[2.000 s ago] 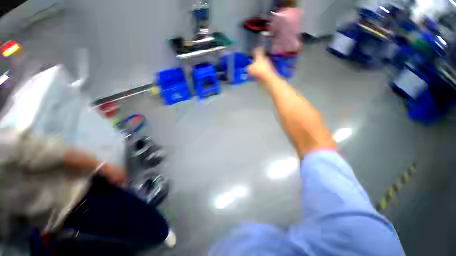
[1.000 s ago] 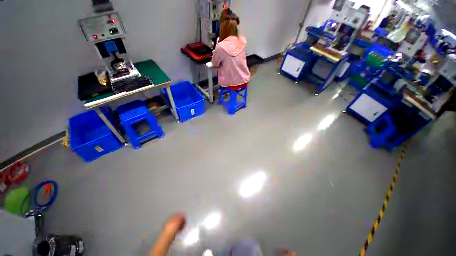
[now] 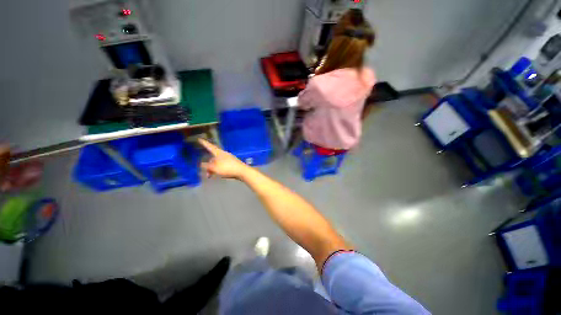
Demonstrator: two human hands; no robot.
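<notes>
My right hand (image 3: 222, 163) reaches out over the floor from the lower right in a light blue sleeve. Its index finger is stretched out, the other fingers look bent, and it holds nothing. In the picture, its fingertip overlaps the space below the green-topped bench (image 3: 198, 97), between a blue stool (image 3: 165, 163) and a blue crate (image 3: 246, 136); it touches neither. A light machine with a control box (image 3: 114, 23) stands at the bench, with a dark bundle (image 3: 157, 115) on its front. My left hand is not in view.
A person in a pink top (image 3: 335, 107) sits on a blue stool (image 3: 321, 165) beside a red tray (image 3: 286, 71). Blue machine benches (image 3: 458, 132) stand at right. Red and green items (image 3: 17, 215) lie at the left edge. A dark shape (image 3: 117, 301) fills the bottom left.
The view has moved closer to the wall benches, which appear larger than one second ago. My right arm now extends forward, finger out. The dark shape has entered at the bottom left.
</notes>
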